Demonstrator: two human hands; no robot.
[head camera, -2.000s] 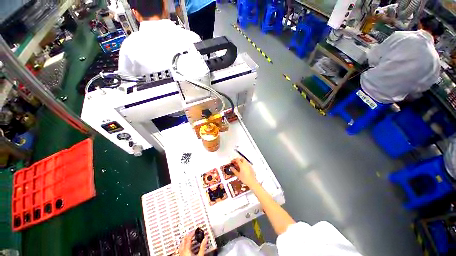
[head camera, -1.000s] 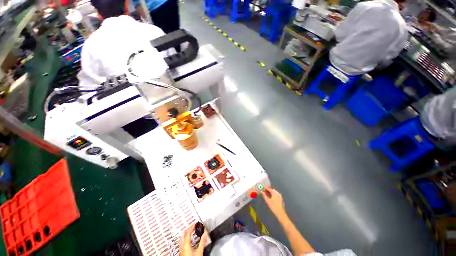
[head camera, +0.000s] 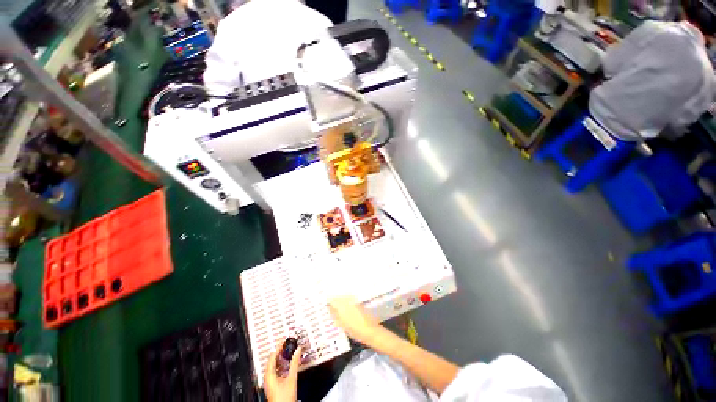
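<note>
My left hand (head camera: 281, 378) holds a round black housing (head camera: 290, 348) between thumb and fingers over the lower part of the white component tray (head camera: 275, 294). My right hand (head camera: 350, 316) is at the tray's right edge; its fingertips are blurred, and I cannot tell whether it holds anything. The copper-brown fixtures (head camera: 370, 229) sit on the white machine table under the gold-yellow machine head (head camera: 352, 174). Round black parts show in some fixtures.
A red-orange compartment tray (head camera: 110, 255) with black parts lies left on the green bench. A black blister tray (head camera: 192, 361) is below it. A dark thin tool (head camera: 393, 220), small black parts (head camera: 305, 221) and the red stop button (head camera: 425, 298) show. People sit beyond.
My right hand has moved left from the green start button to the white tray. The fixtures have moved back under the machine head. My left hand still holds the black housing.
</note>
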